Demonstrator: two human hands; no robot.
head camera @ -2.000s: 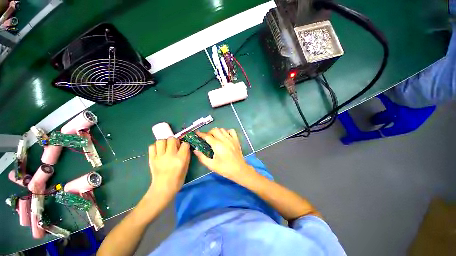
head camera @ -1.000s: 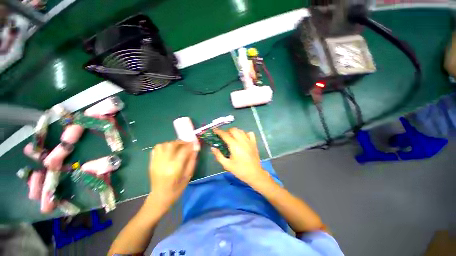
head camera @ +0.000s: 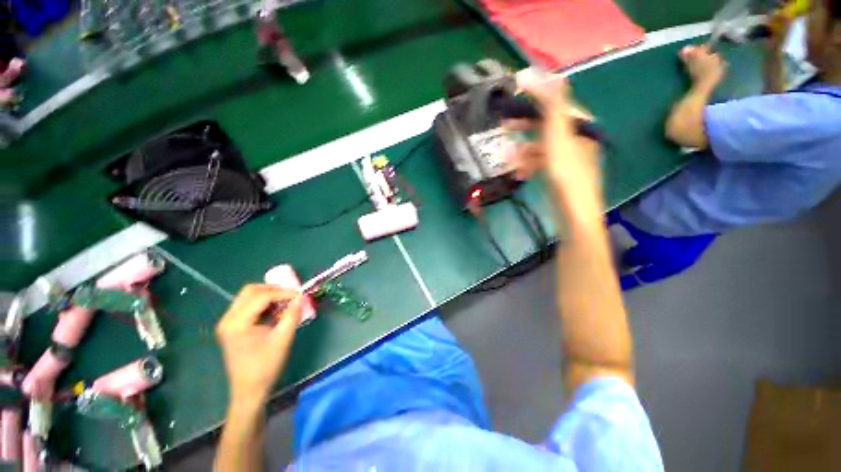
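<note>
A pink unit (head camera: 283, 277) lies on the green bench, with a pale strip (head camera: 339, 269) pointing up right and a green circuit board (head camera: 345, 300) lying beside it. My left hand (head camera: 260, 330) is bent over the pink unit, thumb and finger close together by the strip's base; whether they grip anything is unclear. My right hand (head camera: 544, 124) is stretched out over the black soldering station (head camera: 466, 138). It is blurred, and what it holds cannot be made out. The station shows a red light.
A separate pink-white unit (head camera: 388, 221) lies left of the station. A black fan (head camera: 195, 184) stands back left. Several pink units with boards (head camera: 126, 379) lie at left. A red sheet (head camera: 562, 32) lies beyond the station. A person in light blue (head camera: 765, 157) sits at right.
My right hand has left the circuit board and reached up right to the station. The board now lies uncovered. My left hand has changed to a pinched pose at the unit. The view has shifted.
</note>
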